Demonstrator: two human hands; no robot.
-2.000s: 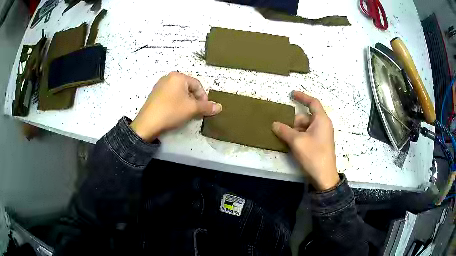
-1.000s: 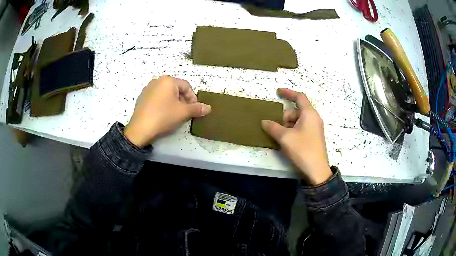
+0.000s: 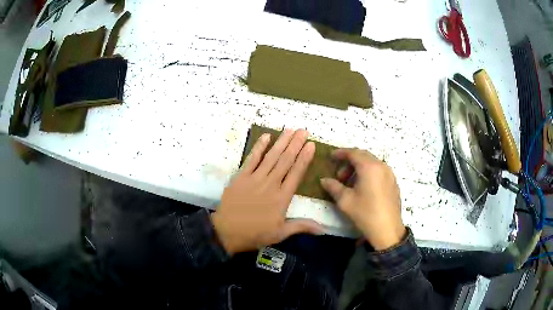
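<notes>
An olive cut piece (image 3: 318, 180) lies flat near the table's front edge, with a thin dark edge showing at its left end. My left hand (image 3: 267, 187) lies flat on its left part, palm down, fingers extended and slightly apart. My right hand (image 3: 367, 197) is at its right end, thumb and fingertips pinching the cloth there; the very end is hidden by the hand. A second olive piece (image 3: 306, 79) with a notched, rounded right end lies beyond it.
The steam iron (image 3: 470, 133) rests at the right with its wooden handle. Red-handled shears (image 3: 453, 33) lie beyond it. Black interfacing (image 3: 327, 11) and an olive strip (image 3: 388, 43) lie at the far edge. A black-topped stack (image 3: 91, 83) on larger olive panels (image 3: 63, 118) is at the left.
My left hand has moved from pinching the piece's left end to lying flat on it. My right hand stays at the right end. The camera view has shifted slightly.
</notes>
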